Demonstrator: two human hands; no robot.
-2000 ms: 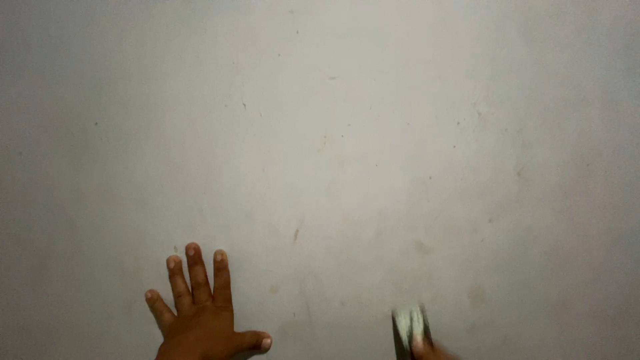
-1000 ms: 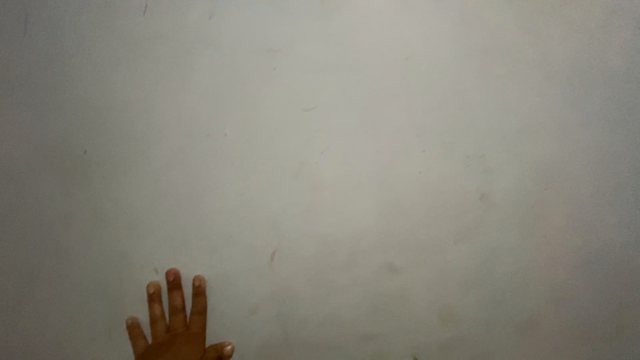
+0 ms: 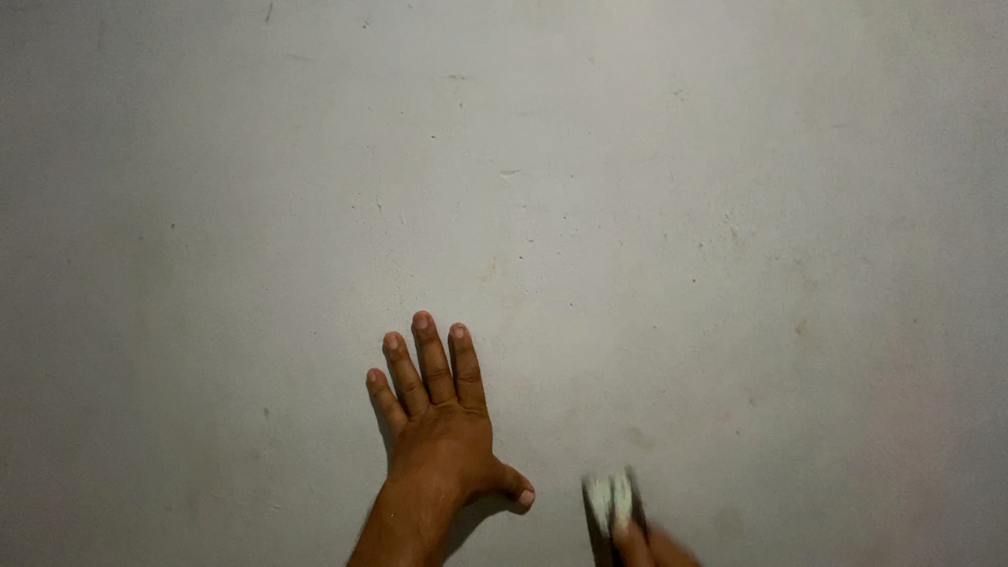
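My left hand (image 3: 445, 441) lies flat on a pale grey painted wall-like surface (image 3: 551, 260), fingers spread upward and the thumb pointing right; it holds nothing. To its right, at the bottom edge, my right hand (image 3: 654, 547) grips a small flat tool (image 3: 613, 500) with a whitish face and dark edges. Motion blurs the tool, so its exact kind cannot be told. Its tip points upward, near or against the surface, with a dark shadow at its left. Most of my right hand is cut off by the frame.
Small chips, pits and scratches mark the pale surface, among them a short raised scratch (image 3: 510, 172) above my left hand. Faint stains (image 3: 728, 520) show at the lower right.
My right hand and the tool, out of view one second ago, are in view again at the bottom. The view has shifted, and more of my left hand and wrist shows.
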